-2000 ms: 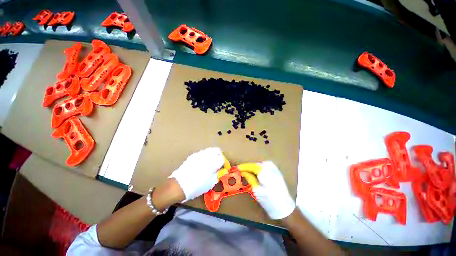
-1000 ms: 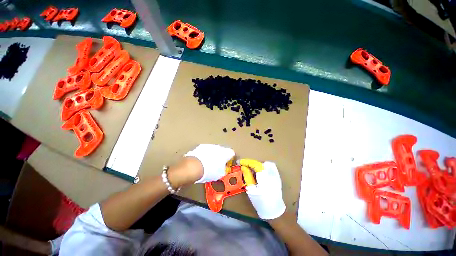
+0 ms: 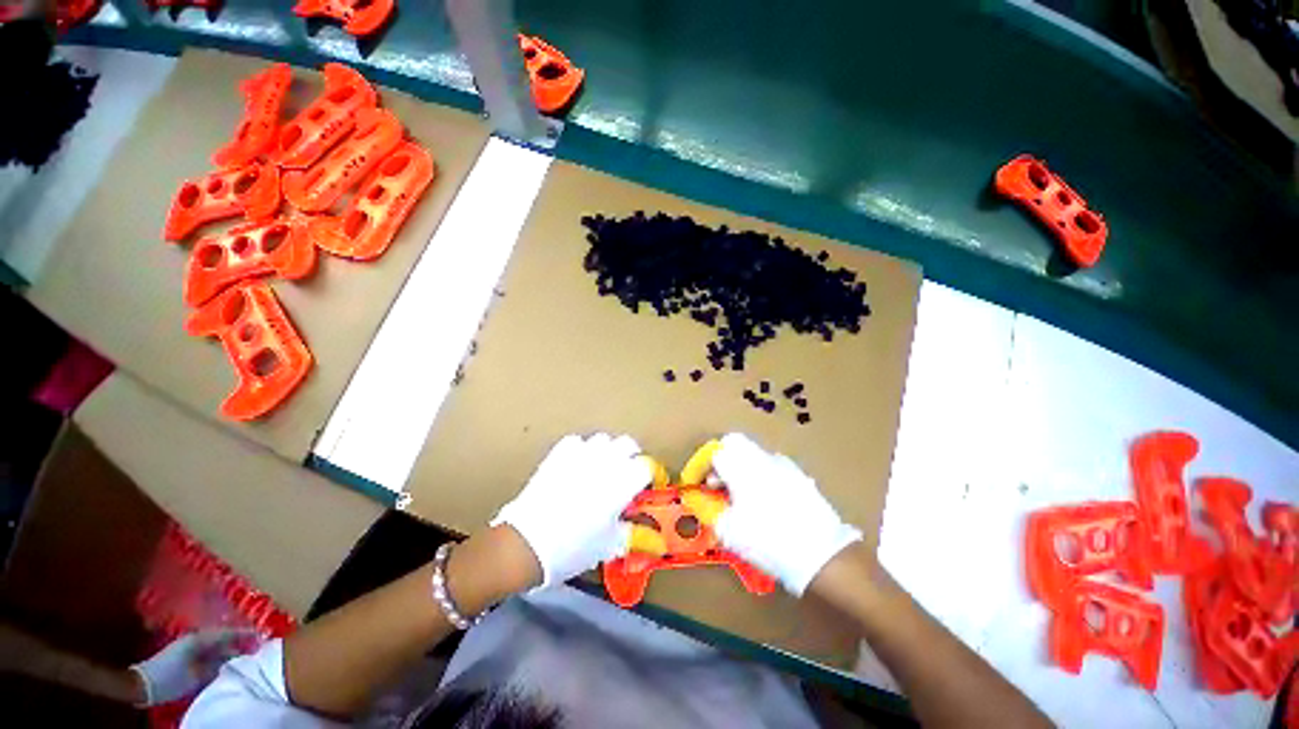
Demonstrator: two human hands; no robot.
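Note:
An orange-red controller shell [image 3: 688,530] lies at the near edge of the tan cardboard mat [image 3: 613,356], its two grips towards me. My left hand [image 3: 581,499], in a white glove with yellow fingertips, holds its left side. My right hand [image 3: 776,510], gloved the same way, holds its right side. The fingertips of both hands meet near the shell's far edge; whether a small part is between them is hidden. A heap of small black parts [image 3: 720,278] lies at the mat's far side, with several loose ones nearer me.
Shells [image 3: 257,349] lie on a second cardboard sheet at left. More shells [image 3: 1111,548] are piled on the white surface at right. Spaced shells [image 3: 1051,210] lie on the green belt [image 3: 798,114]. A grey post [image 3: 492,64] stands at the belt's edge. Another person's gloved hand [image 3: 192,667] is at lower left.
The view has shifted. The shell under my hands has turned more level, and my right hand has moved over its right side. Another person's gloved hand has appeared at lower left.

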